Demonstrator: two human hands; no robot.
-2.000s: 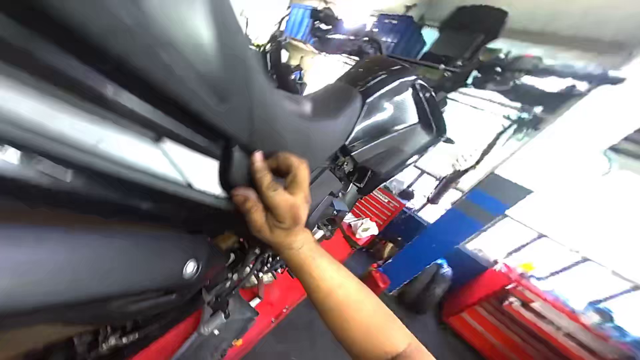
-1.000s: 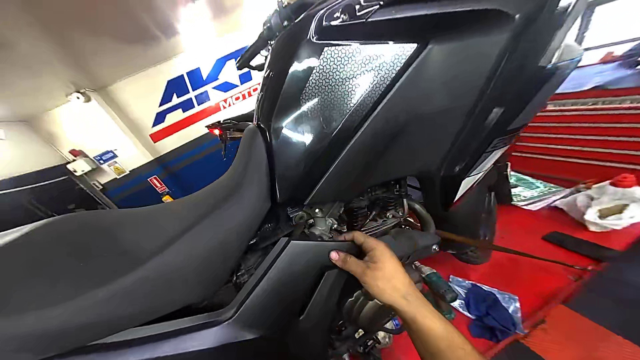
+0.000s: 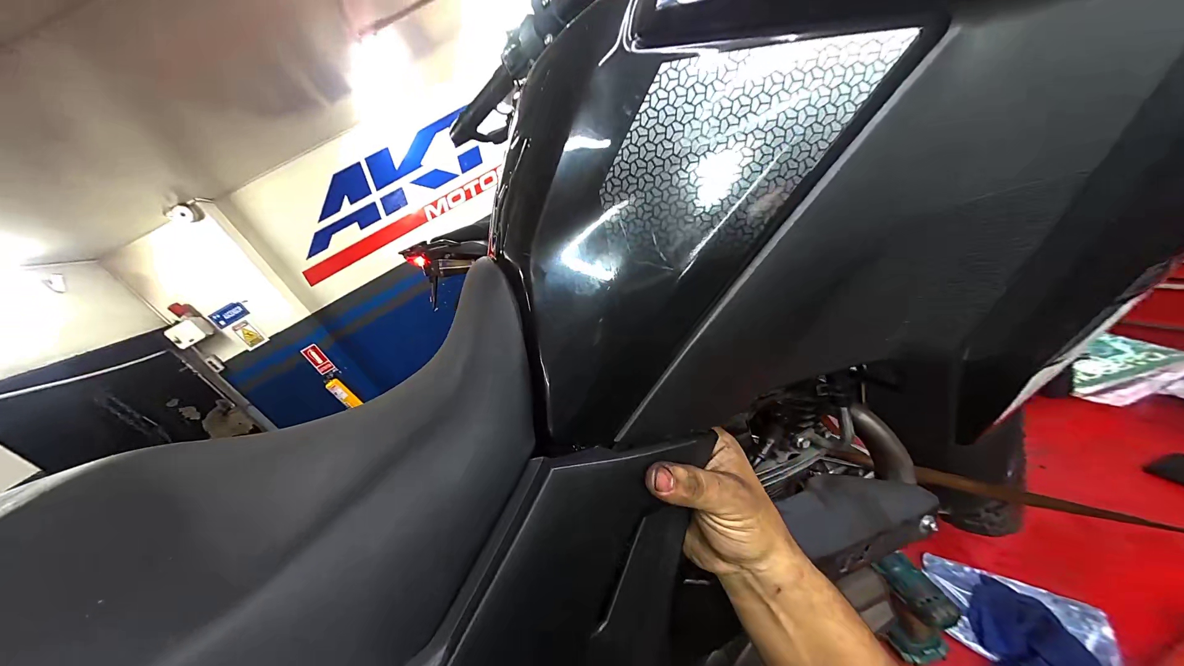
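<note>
My right hand [image 3: 731, 509] grips the front edge of a black plastic side panel [image 3: 573, 527] of a motorcycle, thumb on the outer face and fingers hidden behind it. The panel's upper edge lies just below the dark tank fairing [image 3: 647, 305], which carries a patterned silvery insert [image 3: 758, 129]. To the left of the panel runs the black motorcycle seat [image 3: 370, 499]. Engine parts and a bent metal pipe [image 3: 883, 444] show right of my hand. My left hand is not in view.
A brown strap [image 3: 1045, 499] stretches rightward from the motorcycle over a red surface [image 3: 1073, 462]. Lower right are a green-and-black power tool [image 3: 911, 601] and a dark blue cloth [image 3: 1022, 624] on clear plastic. Behind the seat stands a blue and white wall [image 3: 388, 319].
The view has swung strongly since two seconds ago. My right hand, near the seat's edge then, holds the side panel's front edge now, with its thumb farther over the face than one second ago.
</note>
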